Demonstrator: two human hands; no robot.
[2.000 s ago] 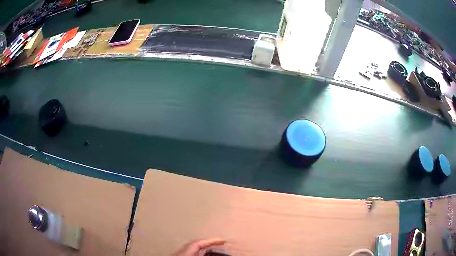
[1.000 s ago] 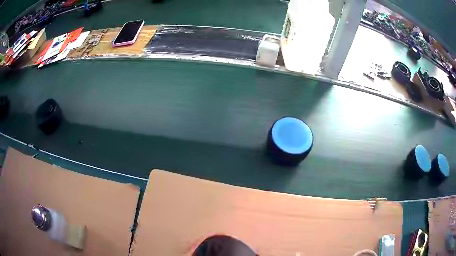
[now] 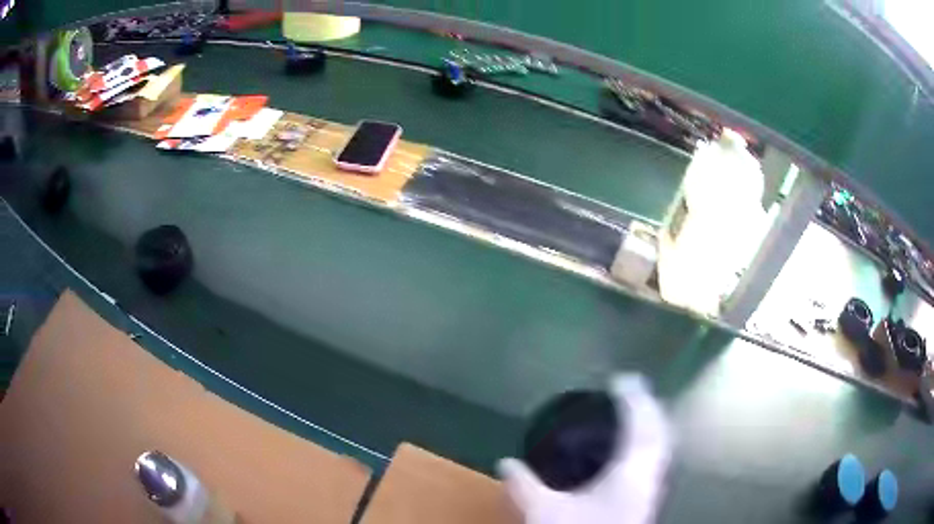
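My right hand [image 3: 614, 471], in a white glove and blurred, is at the lower right of centre over the green belt [image 3: 338, 276]. Its thumb is on the left and its fingers on the right around a round black unit [image 3: 571, 440]. No blue face shows on this unit. Whether it touches the belt cannot be told. My left hand is out of the picture. Another round black unit [image 3: 164, 258] stands on the belt at the left. Two blue-topped units [image 3: 848, 479] stand close together at the lower right.
Tan cardboard mats [image 3: 154, 399] line the near edge; a dispenser bottle [image 3: 169, 483] lies on the left one. On the far ledge are papers [image 3: 210, 118], a phone [image 3: 369, 145], a small whitish container [image 3: 635, 256] and a large jug [image 3: 714, 225] beside a grey post [image 3: 775, 251].
The view has turned and tilted. My gloved right hand has come in, holding a black unit. The large blue-topped unit near the middle no longer shows. The bare hand seen earliest is gone.
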